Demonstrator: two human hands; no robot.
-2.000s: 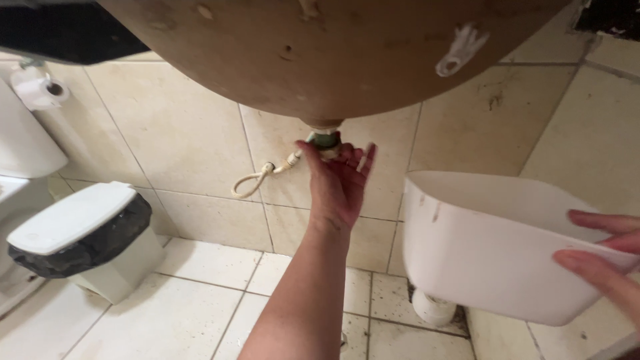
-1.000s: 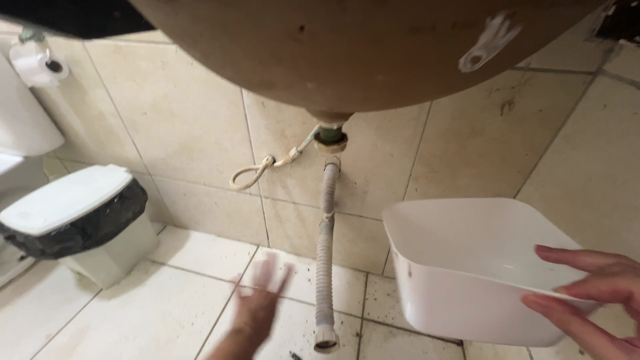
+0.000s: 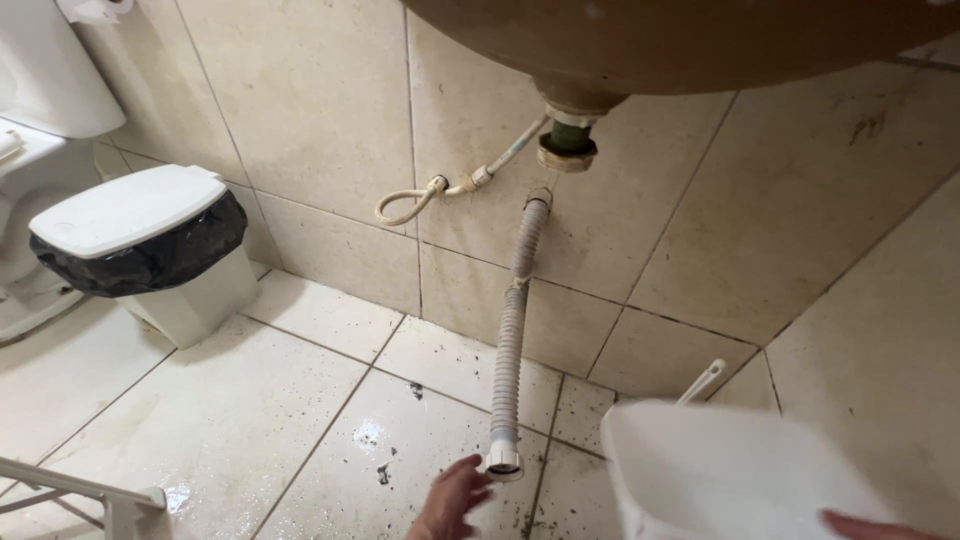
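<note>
My left hand [image 3: 452, 499] is beside the lower end of a grey corrugated drain hose [image 3: 508, 360], fingers apart; whether it touches the white end fitting [image 3: 503, 461] I cannot tell. The hose hangs from a hole in the tiled wall. Above it, the drain outlet with a worn nut [image 3: 567, 154] sticks down from the brown sink basin [image 3: 675, 45], separate from the hose. At the lower right, my right hand [image 3: 866, 525], mostly out of frame, is at a white plastic bin [image 3: 735, 465], which is blurred; its fingers overlap the bin's side.
A looped supply hose [image 3: 405, 206] runs from the wall to the sink. A lidded waste bin [image 3: 127, 210] with a black bag stands left, beside a toilet [image 3: 52, 67]. Dark debris [image 3: 384, 472] lies on the wet floor. A brush handle [image 3: 701, 381] and a stool-like frame [image 3: 112, 491] are also there.
My left hand has left the sink outlet, where it was two seconds ago, and is now low by the hose end. The white bin has moved lower. The view has shifted downward.
</note>
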